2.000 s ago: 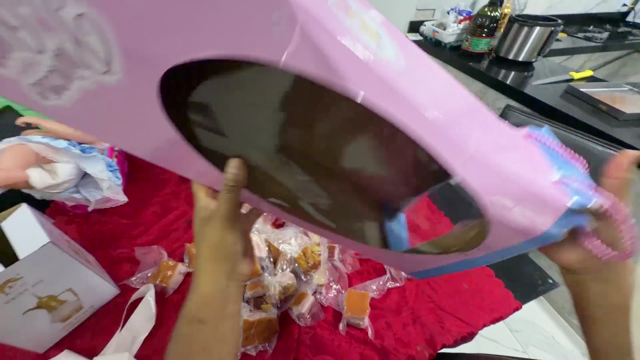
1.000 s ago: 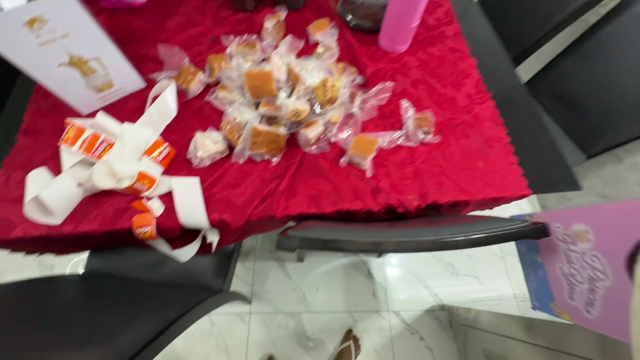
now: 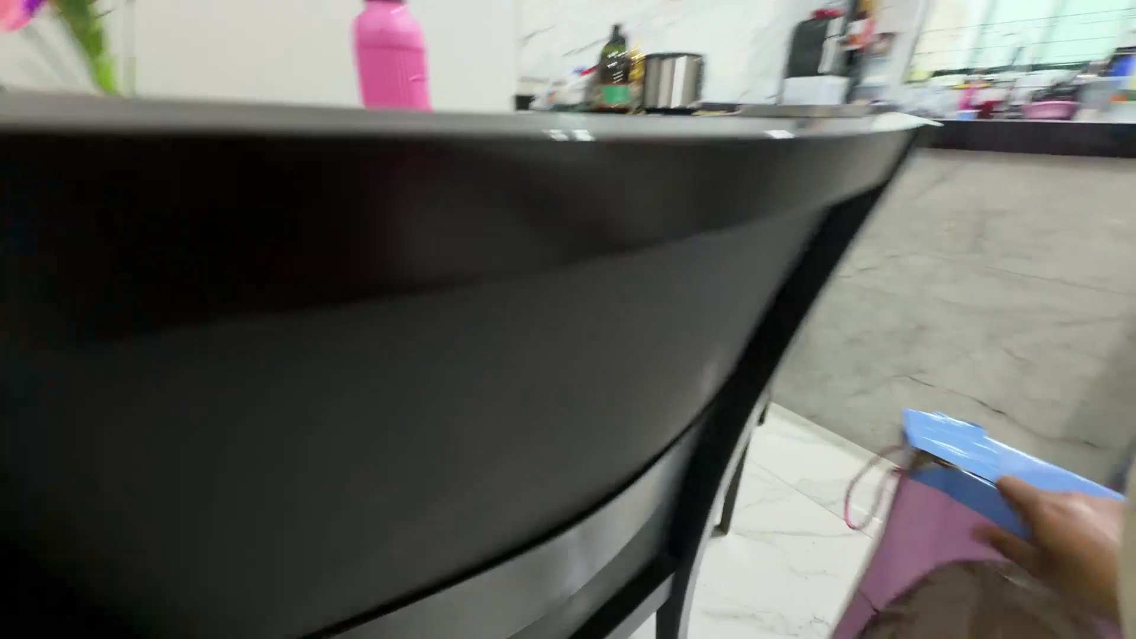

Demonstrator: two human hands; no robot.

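Note:
At the lower right, my right hand (image 3: pixel 1061 541) grips the blue upper edge of a pink and blue box (image 3: pixel 936 524), its thumb and fingers on either side of that edge. The box stands low beside a black chair, above or on the marble floor; its base is out of view. A dark oval window shows on its pink face, and a pink cord handle (image 3: pixel 856 497) hangs at its left side. My left hand is not in view.
The black chair back (image 3: pixel 426 373) fills the left and middle, very close. Beyond it stand a pink bottle (image 3: pixel 390 58), a dark glass bottle (image 3: pixel 614 71) and a steel pot (image 3: pixel 673 82). A dark counter edge (image 3: pixel 1038 138) runs along the right, over white floor tiles (image 3: pixel 763 524).
Two seconds ago both hands held the pink box up over the red cloth; now it is low at the right with only my right hand seen on it. The view has dropped behind the chair.

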